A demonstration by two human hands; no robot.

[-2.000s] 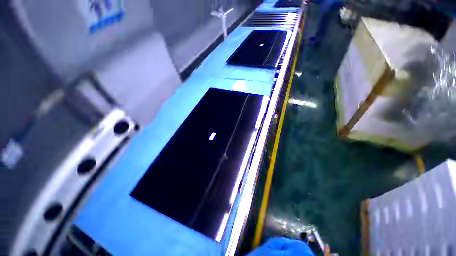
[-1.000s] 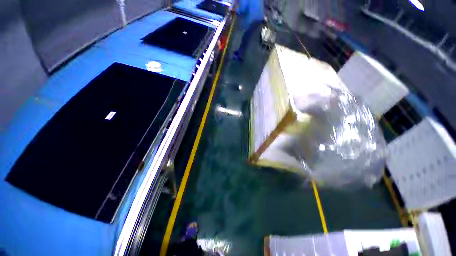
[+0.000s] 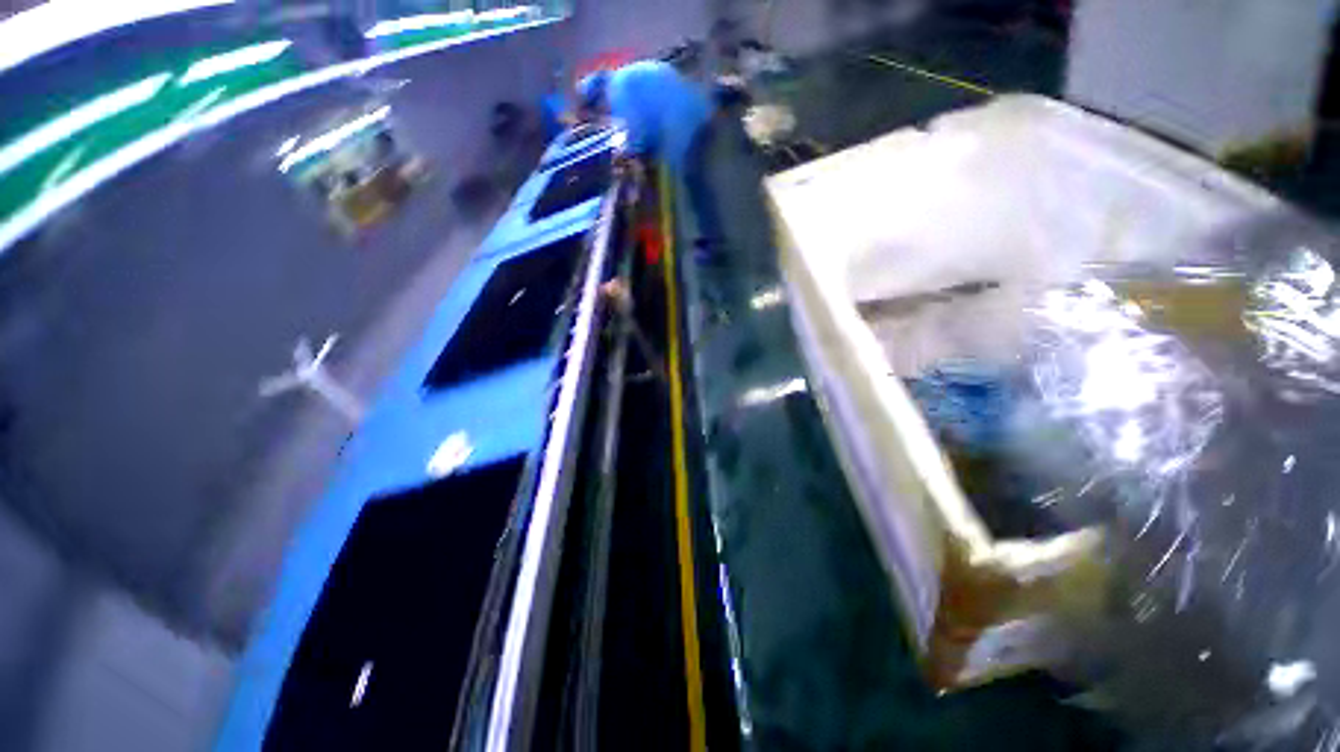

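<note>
Neither of my hands is in the picture. A large black panel (image 3: 404, 602) with a small white label lies on the light-blue conveyor surface (image 3: 385, 426) at the lower left, cut off by the bottom edge. A second black panel (image 3: 510, 312) lies beyond it, and a third (image 3: 570, 188) farther off. A crumpled white thing (image 3: 450, 453) lies on the blue surface between the two nearest panels. The silver side rail (image 3: 553, 470) runs along their right side. The picture is blurred.
A large white crate (image 3: 882, 441) with crinkled clear film (image 3: 1132, 397) stands at the right. A person in blue (image 3: 661, 118) bends over the line's far end. A yellow line (image 3: 681, 441) runs along the green floor. A white stand (image 3: 312, 375) is left of the line.
The view has risen and moved closer to the crate, whose open top and inside now show. The nearest panel sits lower and is cut off. The person now bends over the line.
</note>
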